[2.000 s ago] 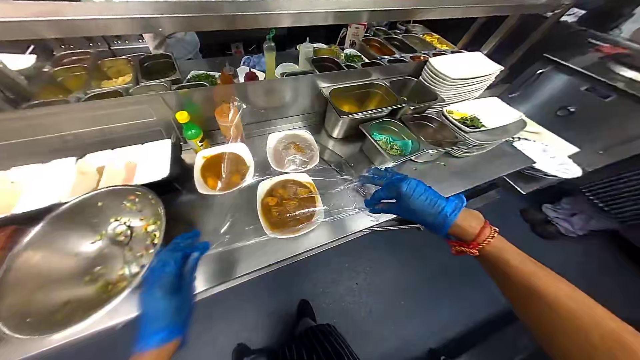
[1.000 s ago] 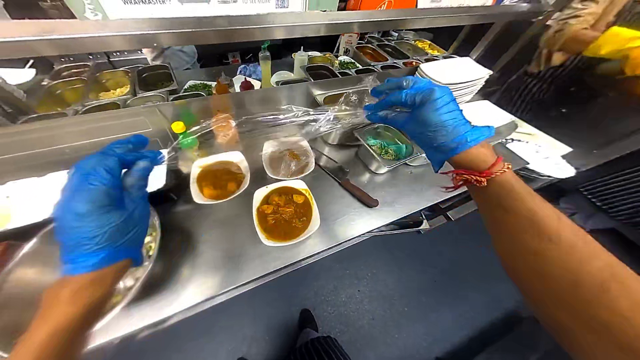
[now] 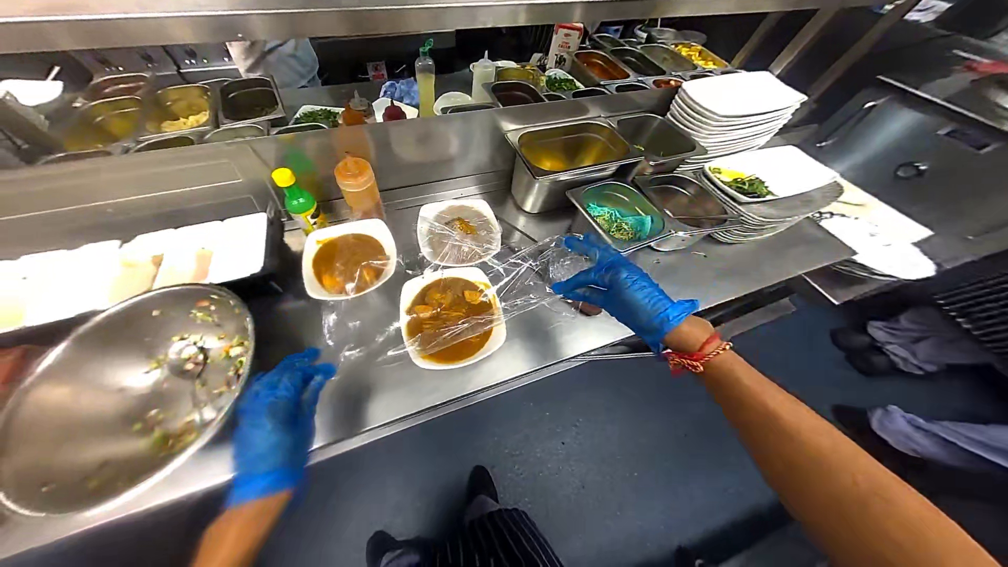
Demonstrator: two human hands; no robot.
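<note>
Clear plastic wrap stretches across three white bowls on the steel counter. Brown curry with chunks fills the front bowl and the left bowl; the back bowl holds a little food at its bottom. My right hand, in a blue glove, pinches the bunched right end of the wrap, right of the front bowl. My left hand, also gloved and blurred, is between the large steel mixing bowl and the front bowl, by the wrap's left end; whether it grips the wrap is unclear.
Behind the bowls stand a green bottle with a yellow cap and an orange squeeze bottle. Steel food pans and stacked white plates are at the right. A white-filled tray lies left. A steel shelf runs overhead.
Both hands have lowered from above the bowls, bringing the plastic wrap down over them. The knife, plain to see on the counter one second ago, is now mostly hidden behind the right hand and wrap.
</note>
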